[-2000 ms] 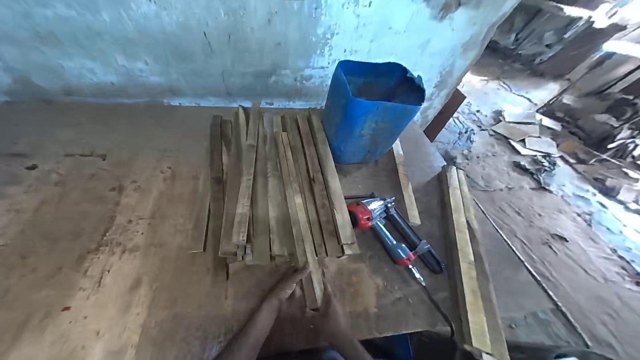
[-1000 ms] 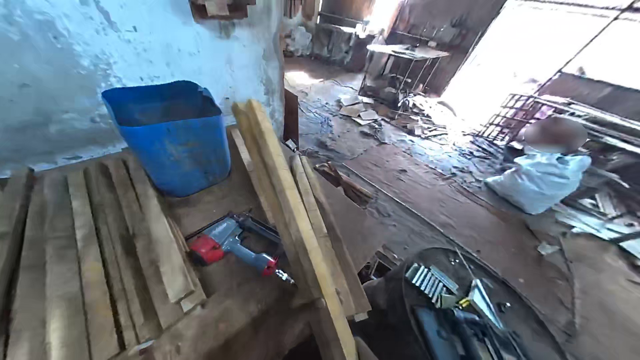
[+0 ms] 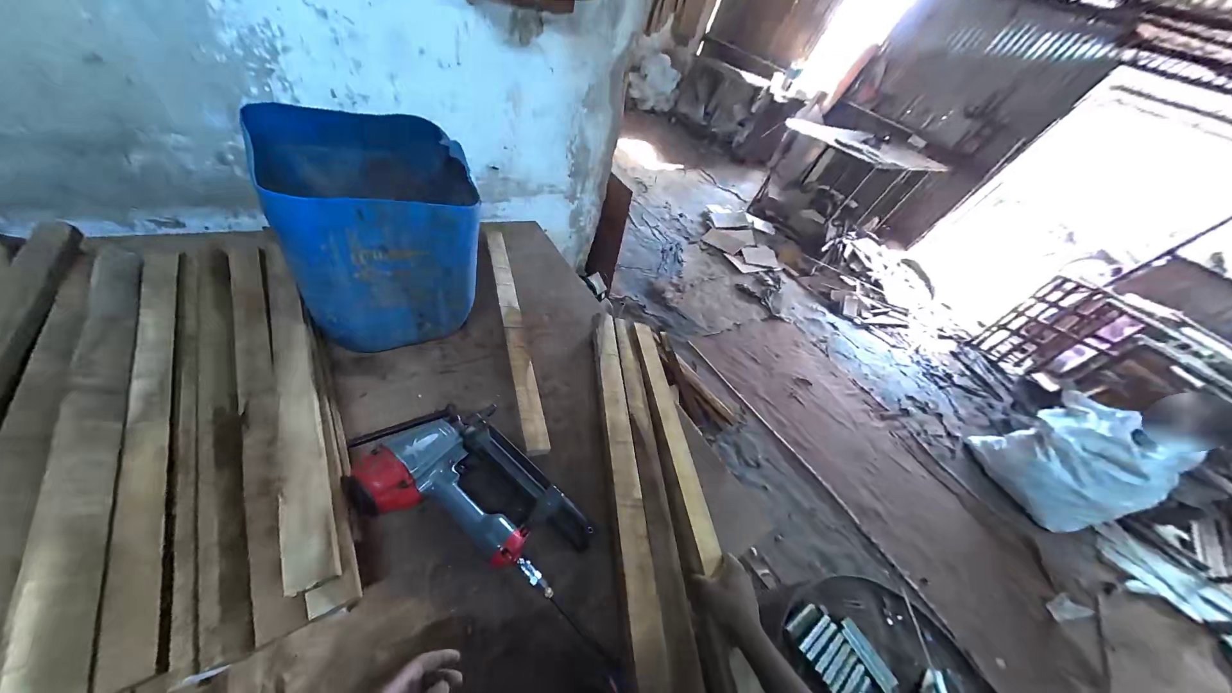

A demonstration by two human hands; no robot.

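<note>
My right hand [image 3: 730,602] is closed around the rightmost wooden strip [image 3: 677,448] of a small group lying along the table's right edge. Low in the view, my left hand [image 3: 423,672] shows only its fingers, apart and holding nothing, over the wooden tabletop. A grey and red pneumatic nailer [image 3: 448,486] lies on its side between the two groups of wood, its air hose running down toward the bottom edge. Left of it, several wooden slats [image 3: 144,462] lie side by side. One short strip [image 3: 520,356] rests alone behind the nailer.
A blue cut-open plastic container [image 3: 375,260] stands near the wall at the back of the table. Right of the table, strips of nails or staples [image 3: 837,650] sit on a dark round surface. Beyond are a white sack [image 3: 1088,462] and scrap wood on the floor.
The view has swung right since the first frame. Both hands were together at the slats' near ends then; now they are apart, the right one on a strip at the table's right edge.
</note>
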